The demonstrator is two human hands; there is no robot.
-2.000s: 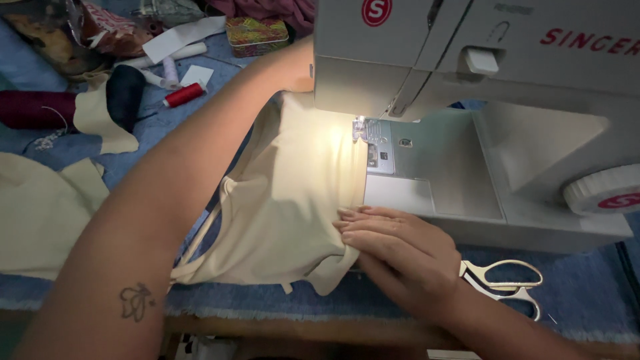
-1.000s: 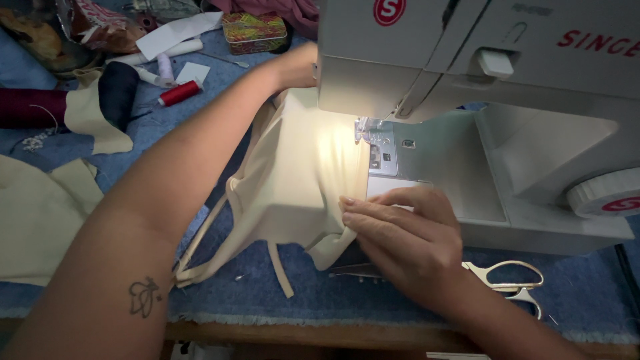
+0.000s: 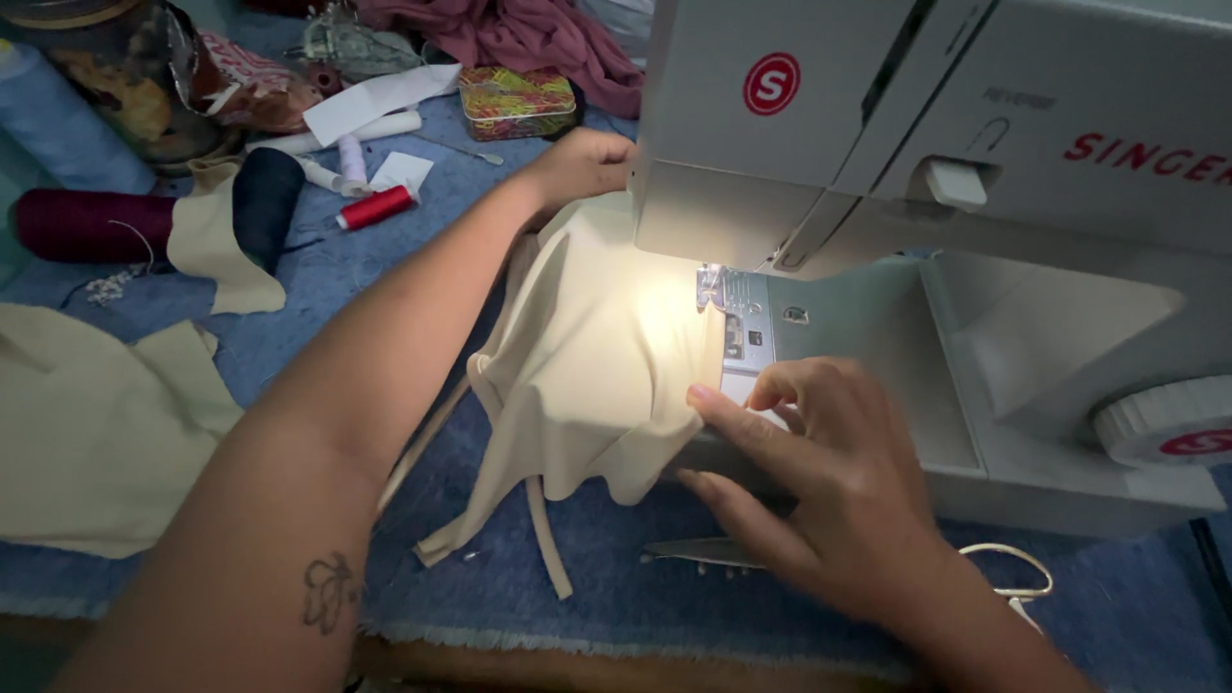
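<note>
Cream fabric [image 3: 597, 346] lies under the presser foot [image 3: 710, 287] of a white Singer sewing machine [image 3: 962, 87], lit by its lamp. My left hand [image 3: 582, 166] is behind the fabric at the machine's left side; its fingertips are partly hidden by the machine head, so its hold cannot be told. At the near right edge of the cloth, my right hand [image 3: 818, 462] touches the fabric with the index fingertip, the thumb apart below it. Narrow cream straps [image 3: 547, 544] hang from the near side of the fabric.
Scissors [image 3: 707, 551] lie partly under my right hand. More cream fabric [image 3: 87, 433] is at the left. Behind it are a maroon thread cone [image 3: 91, 224], a red thread spool [image 3: 375, 207], a patterned tin [image 3: 517, 101] and a jar [image 3: 120, 87]. The handwheel [image 3: 1169, 419] is at the right.
The fabric has shifted away toward the back of the machine, and more of the straps and scissors shows. My right hand's thumb and index finger have spread apart.
</note>
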